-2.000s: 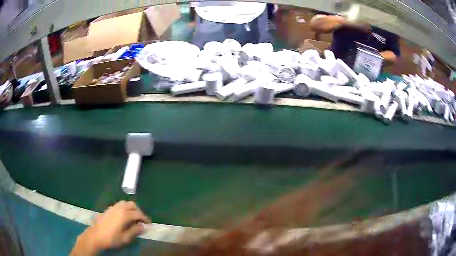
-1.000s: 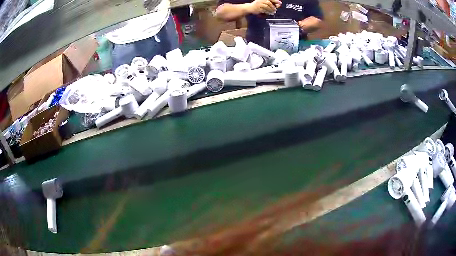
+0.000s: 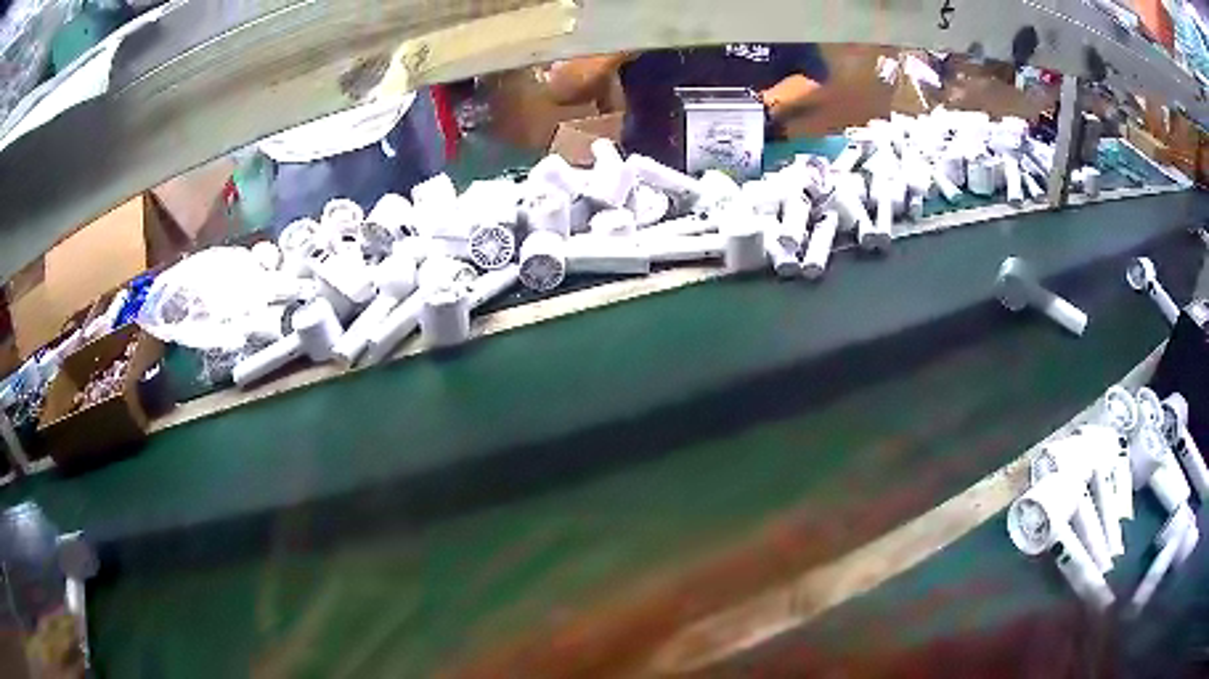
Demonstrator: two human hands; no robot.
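A white handheld fan stands out blurred on the green belt [image 3: 530, 464] at the far left edge; its head [image 3: 77, 557] is up and its handle points down. Two more white fans lie on the belt at the right, one [image 3: 1047, 297] and a smaller one [image 3: 1153, 285]. A blurred tan patch beside the left fan's handle may be my left hand [image 3: 53, 645]; its fingers and any contact are unclear. My right hand is not in view. Reddish blur covers the lower middle.
A large heap of white fans [image 3: 544, 219] lines the far side. A smaller heap [image 3: 1094, 497] lies on the near bench at right. A brown carton [image 3: 100, 418] is at far left. A person [image 3: 723, 80] is behind a labelled box [image 3: 723, 137]. A beam crosses the top.
The view has swung right since the first frame and tilted up slightly. The belt fans have moved left, the left one to the picture's edge. The tan patch has appeared beside it.
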